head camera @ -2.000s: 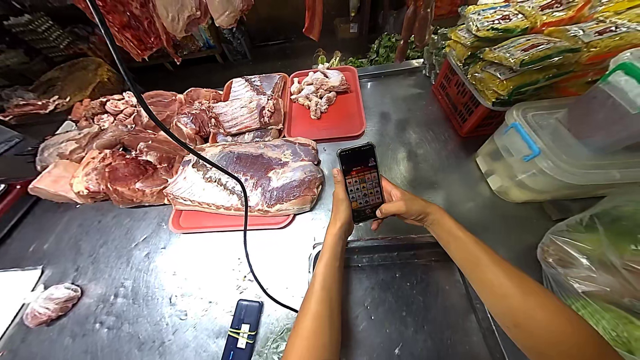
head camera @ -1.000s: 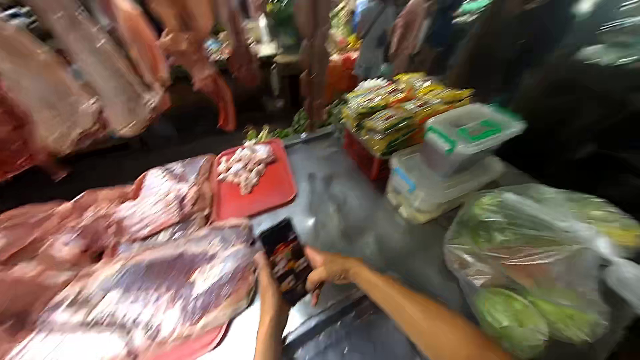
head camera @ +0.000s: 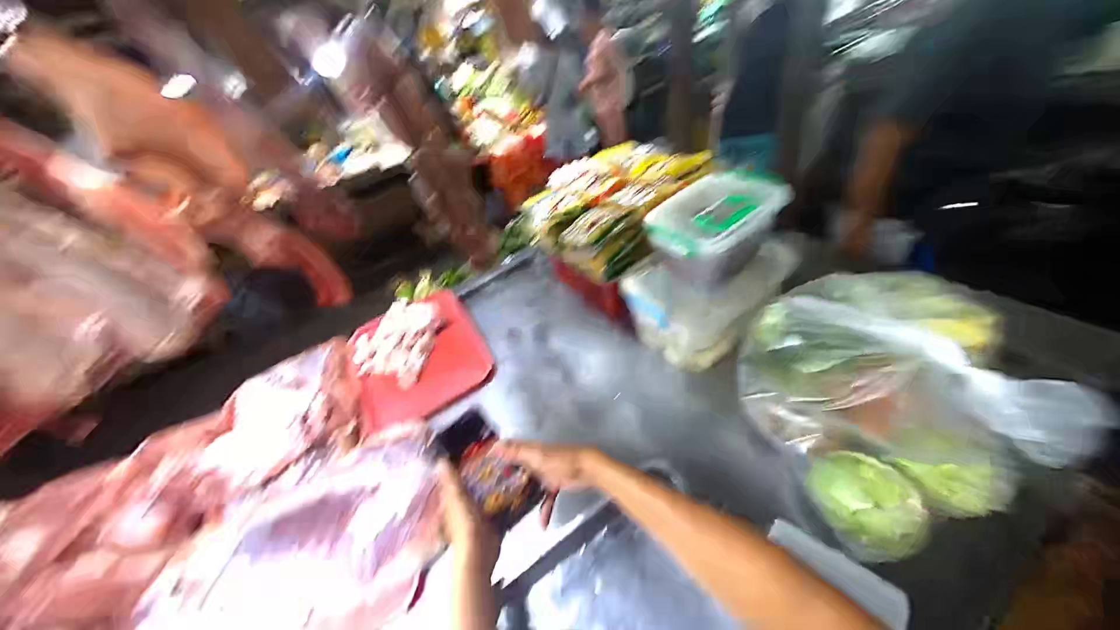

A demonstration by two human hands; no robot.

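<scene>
A smartphone [head camera: 494, 477] with a lit, colourful screen is between my hands at lower centre, blurred. My left hand [head camera: 457, 507] grips its left side. My right hand [head camera: 547, 464] is at its right edge, fingers over the screen side. Just left of the phone lies a large slab of raw meat [head camera: 306, 534]. Beyond it, small pale meat pieces [head camera: 401, 341] rest on a red plastic tray [head camera: 464, 350].
Raw meat cuts [head camera: 114, 201] hang at upper left. Right of the metal table [head camera: 560, 350] are packaged goods [head camera: 612, 201] in a red crate, stacked lidded plastic containers [head camera: 713, 227], and a plastic bag of green vegetables [head camera: 875, 411]. A person [head camera: 945, 114] stands at upper right, others farther back.
The view has swung right and up, bringing in the hanging meat, the bag of vegetables and people behind. Both hands still hold the phone.
</scene>
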